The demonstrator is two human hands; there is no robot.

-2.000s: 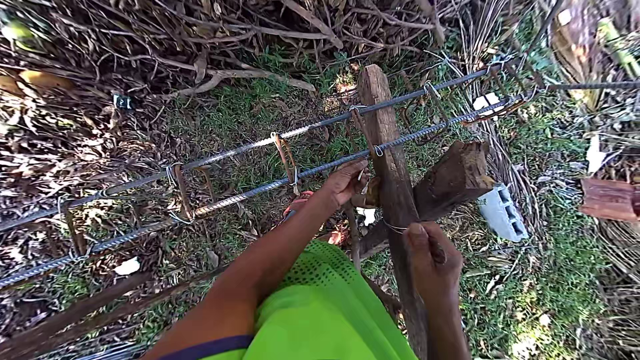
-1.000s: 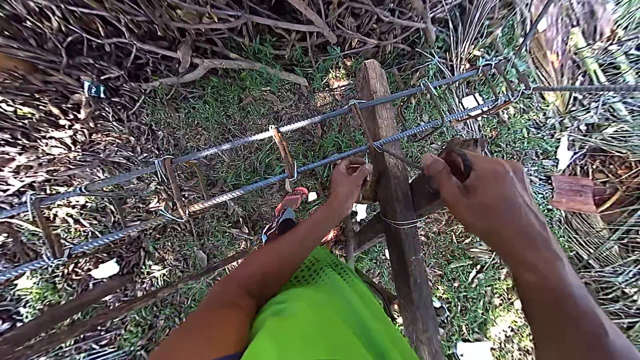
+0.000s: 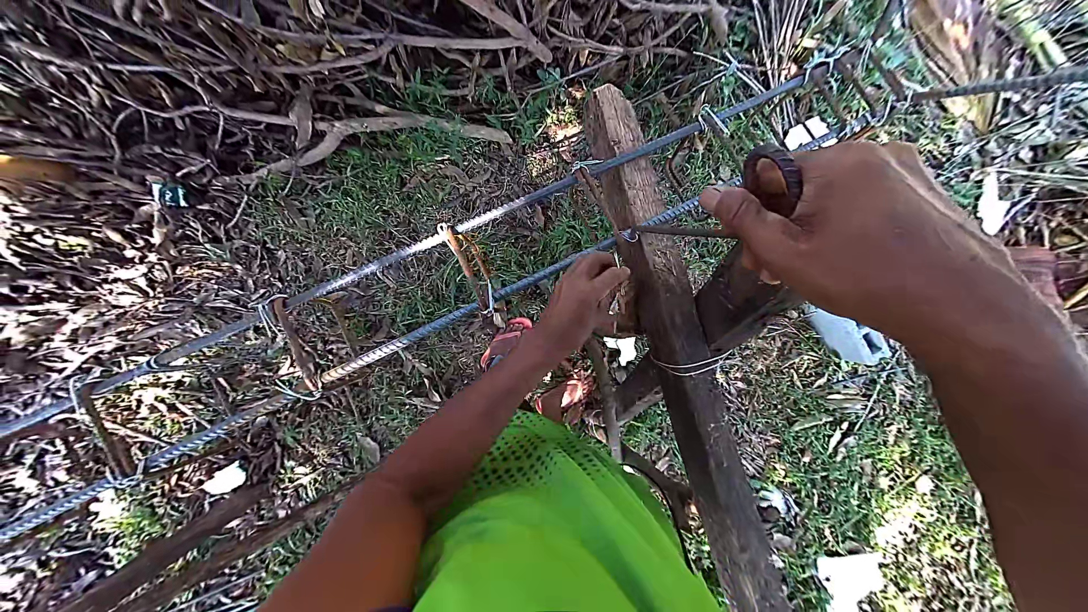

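Note:
Two ribbed steel rebars (image 3: 544, 274) run slantwise over a wooden post (image 3: 671, 314), with bent stirrups (image 3: 466, 259) wired between them. My right hand (image 3: 816, 229) is closed round the curled handle of a metal hook tool (image 3: 772, 180), right of the post. The tool's thin shaft reaches left to a wire tie (image 3: 629, 235) on the near rebar, at the post. My left hand (image 3: 586, 293) is just below that rebar, left of the post, its fingers bent together near thin wire; whether they pinch it cannot be told.
A wooden brace (image 3: 739, 297) meets the post on its right, and wire (image 3: 688, 367) wraps the post lower down. A grey hollow block (image 3: 850, 336) lies on the grass at right. Dry branches (image 3: 408, 123) pile up beyond the rebars. A sandaled foot (image 3: 507, 340) is below.
My right hand has moved up from low on the post's right side to beside the near rebar, and the tool's shaft now meets the tie there. My left hand stays close by the post.

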